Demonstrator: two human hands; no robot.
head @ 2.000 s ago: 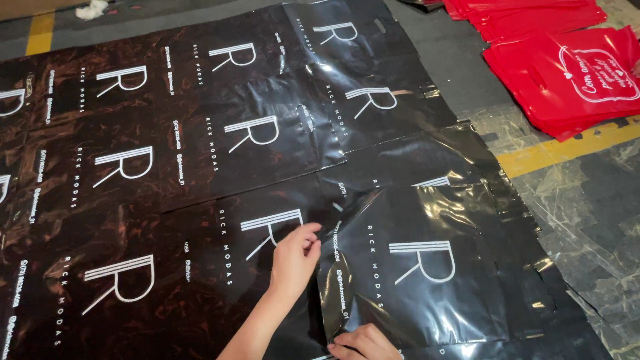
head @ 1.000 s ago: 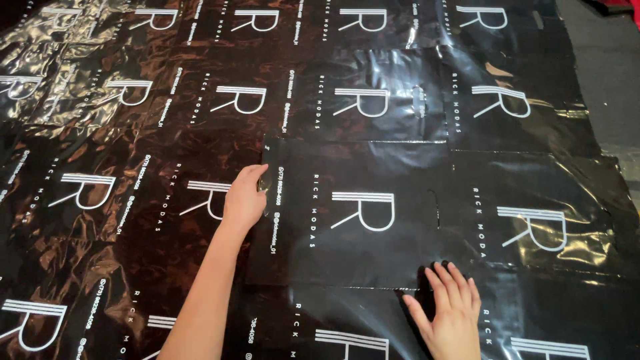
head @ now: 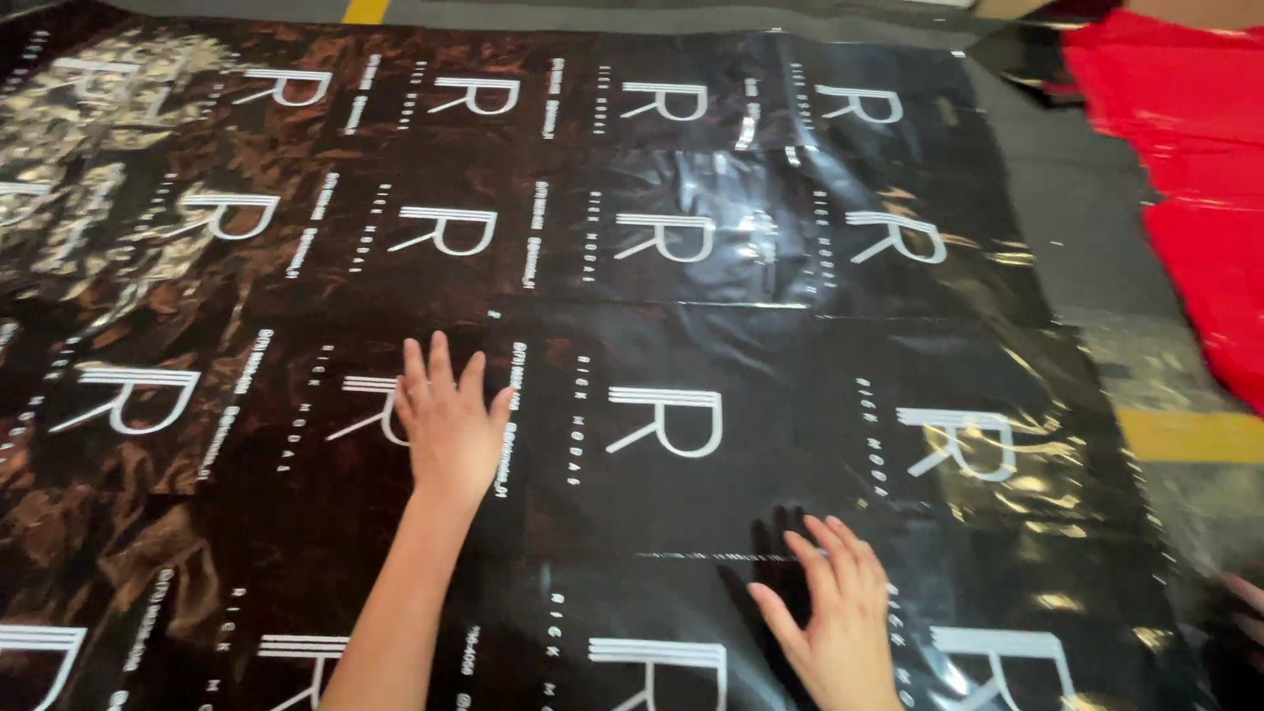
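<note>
Black glossy plastic bags (head: 652, 494) with a white printed letter and small writing lie in overlapping rows across the surface. My left hand (head: 449, 425) is spread, palm down, over the bags left of centre, beside the left edge of one bag. My right hand (head: 834, 602) is at the lower middle right with fingers apart, just above or lightly on the black plastic near a bag's lower edge; its dark reflection shows beside it. Neither hand grips anything.
Red plastic bags (head: 1185, 148) lie at the upper right on the grey floor (head: 1076, 227). Yellow stripes (head: 1190, 436) mark the floor. At the lower right edge, part of another person's hand (head: 1246, 597) shows, blurred.
Two seconds ago my hands were at the raised edge of a black bag; now that bag lies flat. Since one second ago, my left hand has opened its fingers over the bags. The view has shifted.
</note>
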